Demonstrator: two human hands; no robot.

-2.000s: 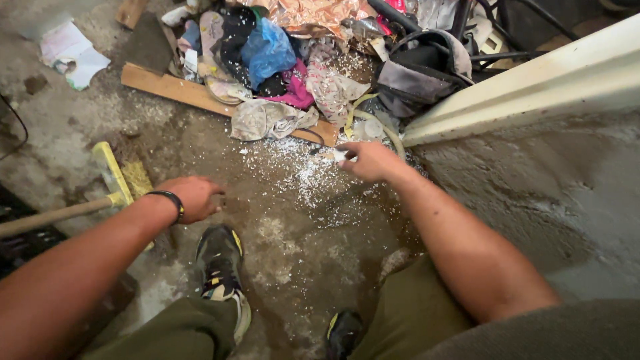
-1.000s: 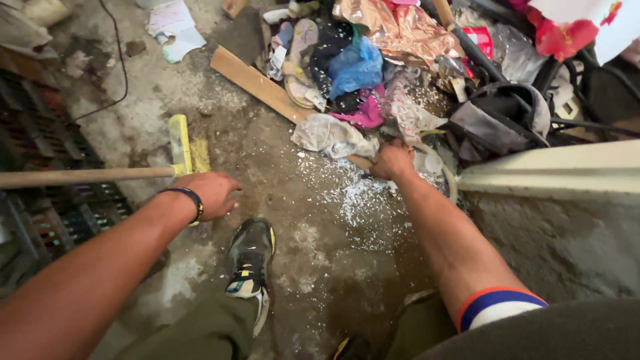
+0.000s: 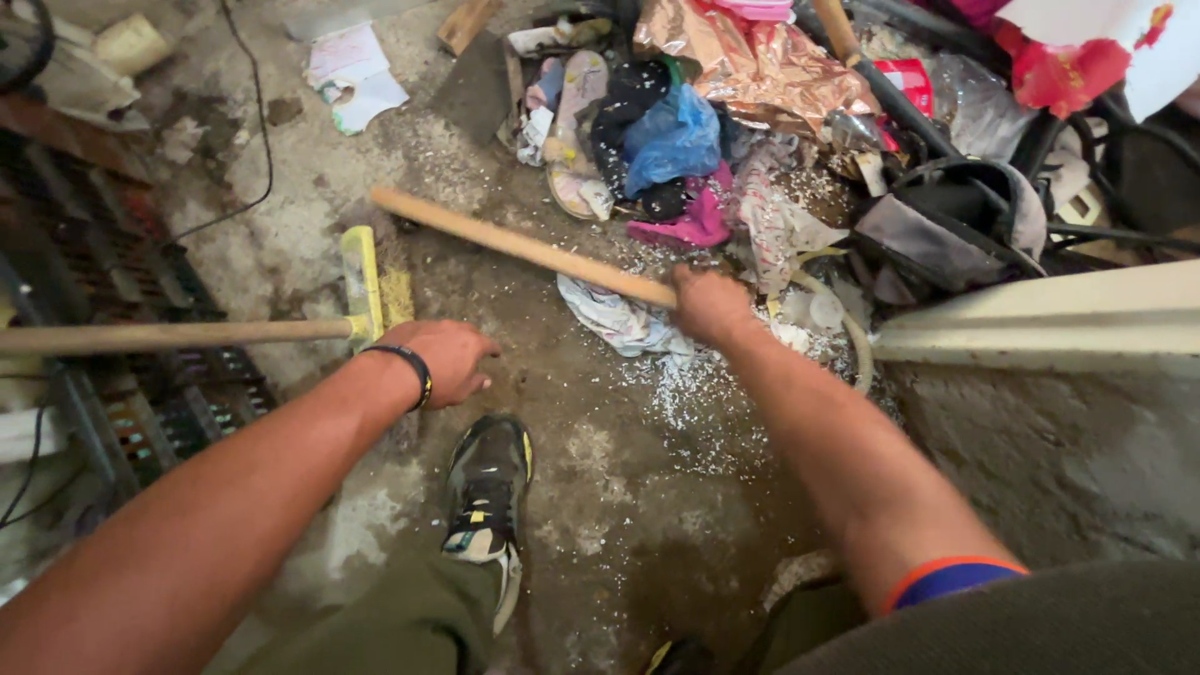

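Observation:
My right hand (image 3: 710, 305) grips one end of a wooden strip (image 3: 525, 246), which slants up and left above the concrete floor. A crumpled pale cloth (image 3: 614, 317) lies beneath that end, beside scattered white foam beads (image 3: 698, 403). Nothing is held in my left hand (image 3: 448, 364), whose fingers are apart over the floor. Close by it is a broom with a yellow head (image 3: 361, 281) and a wooden handle (image 3: 178, 336). Beyond the strip lie a flip-flop (image 3: 577, 131), a blue plastic bag (image 3: 673, 141) and a magenta cloth item (image 3: 692, 214).
Copper-coloured foil (image 3: 764, 66) and a grey and black bag (image 3: 937, 230) lie in the pile. A cream ledge (image 3: 1041, 319) borders the right. Dark plastic crates (image 3: 141, 291) stand at left. A torn paper (image 3: 354, 75) and a black cable (image 3: 267, 122) lie on the floor.
My right hand has moved from the foam beads to the wooden strip and taken hold of its end. The strip, which lay along the pile's edge, has shifted toward me.

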